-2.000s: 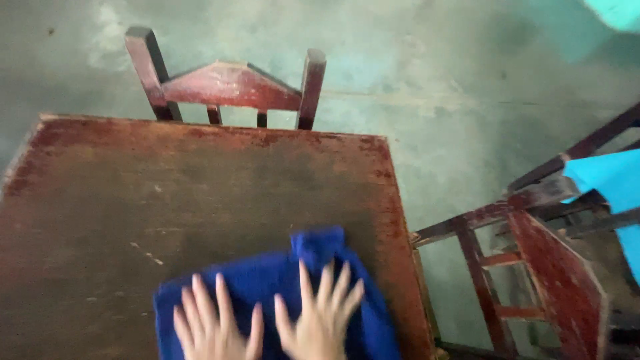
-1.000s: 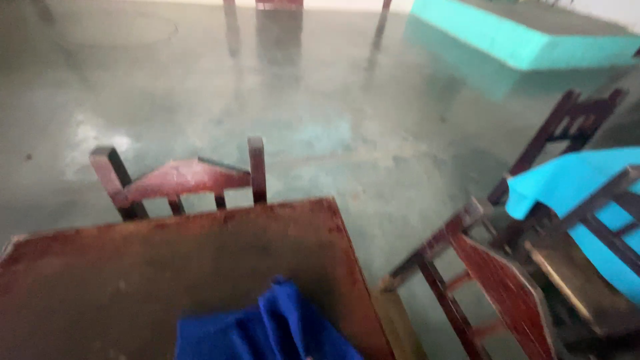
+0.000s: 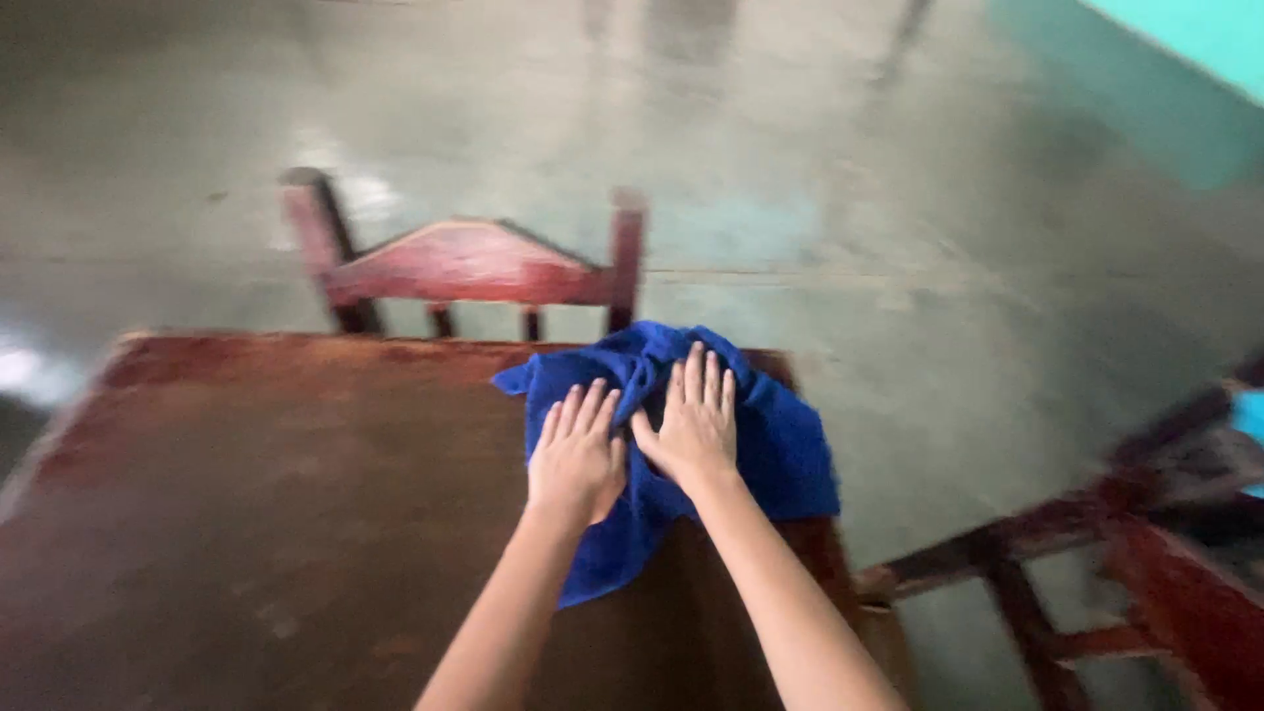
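Note:
A rumpled blue cloth (image 3: 785,444) lies over the far right corner of a worn dark wooden table (image 3: 326,513), and part of it reaches past the right edge. My left hand (image 3: 578,454) presses flat on the left part of the cloth, its fingers a little apart. Just to the right, my right hand (image 3: 696,420) also rests palm down on the cloth with its thumb spread. Neither hand's fingers are closed around the fabric. The two hands are side by side, not touching.
A reddish wooden chair (image 3: 474,267) stands at the table's far edge. At the lower right is another wooden chair (image 3: 1185,583), with a bit of light blue fabric (image 3: 1249,415) beyond it. A turquoise raised block (image 3: 1195,39) shows at the top right.
Both hands and the blue cloth have moved away from me to the table's far right corner. The cloth was smoother two seconds ago and is more bunched now.

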